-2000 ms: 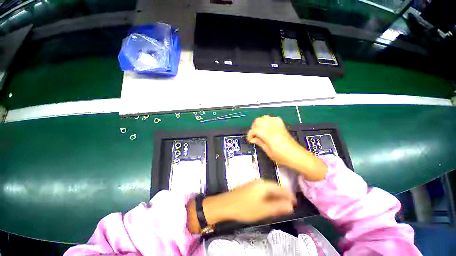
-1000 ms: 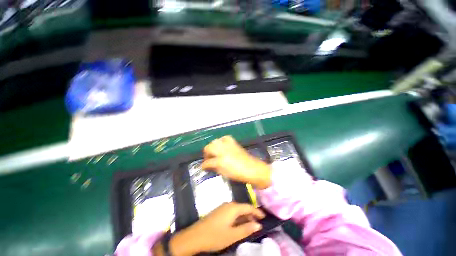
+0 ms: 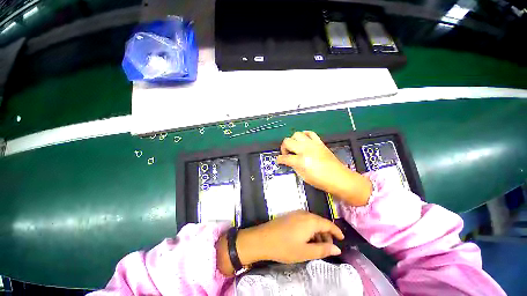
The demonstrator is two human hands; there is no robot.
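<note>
A black foam tray (image 3: 247, 191) in front of me holds phone housings in separate pockets. The leftmost housing (image 3: 219, 199) and the second housing (image 3: 284, 193) show rings at their far ends. The rightmost housing (image 3: 382, 155) is partly covered by my sleeve. My right hand (image 3: 315, 165) is bent over the second housing, its fingertips close together at the camera openings. Whether it holds a small part is hidden. My left hand (image 3: 289, 237) lies over the tray's near side, fingers loosely curled and apart from the thumb, with nothing visible in it.
Tiny yellowish rings (image 3: 177, 139) and thin strips (image 3: 257, 128) lie on the green bench beyond the tray. A white board (image 3: 260, 95) is behind them. A blue bin with a clear bag (image 3: 162, 55) stands back left. A rear black tray (image 3: 271, 43) holds two housings at its right.
The view swung aside and has returned. My left hand now rests nearer the tray's front, clearer than before. My right hand remains at the second housing.
</note>
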